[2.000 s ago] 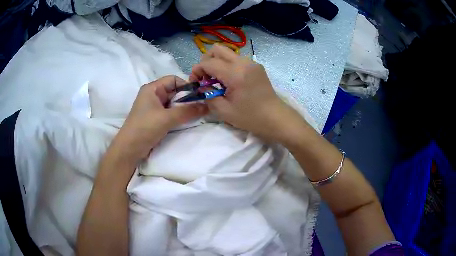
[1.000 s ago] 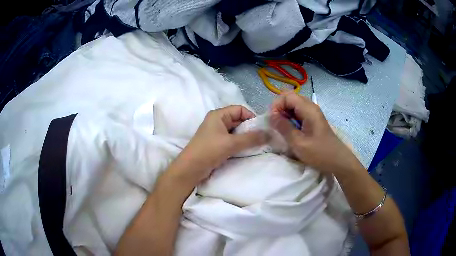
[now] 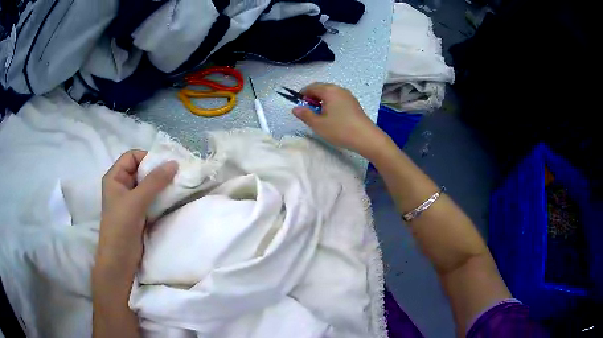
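A large off-white fabric piece (image 3: pixel 304 224) with a fringed raw edge lies bunched over the near part of the table. My left hand (image 3: pixel 129 198) pinches its frayed edge between thumb and fingers. My right hand (image 3: pixel 340 119) holds the thread snips (image 3: pixel 301 100) above the table, away from the fabric; their dark blades point to the left. A small white tab (image 3: pixel 59 203) shows on the fabric at the left.
Red and yellow handled scissors (image 3: pixel 208 102) and a slim white stick with a dark tip (image 3: pixel 262 115) lie on the speckled table (image 3: pixel 357 72). Navy and white pieces (image 3: pixel 178 33) are heaped behind. Folded cream pieces (image 3: pixel 416 59) and a blue crate (image 3: pixel 519 231) are at the right.
My right hand has moved off the fabric, and the snips now show clearly in it. My left hand still holds the fabric; the frayed edge is more exposed. The view has shifted.
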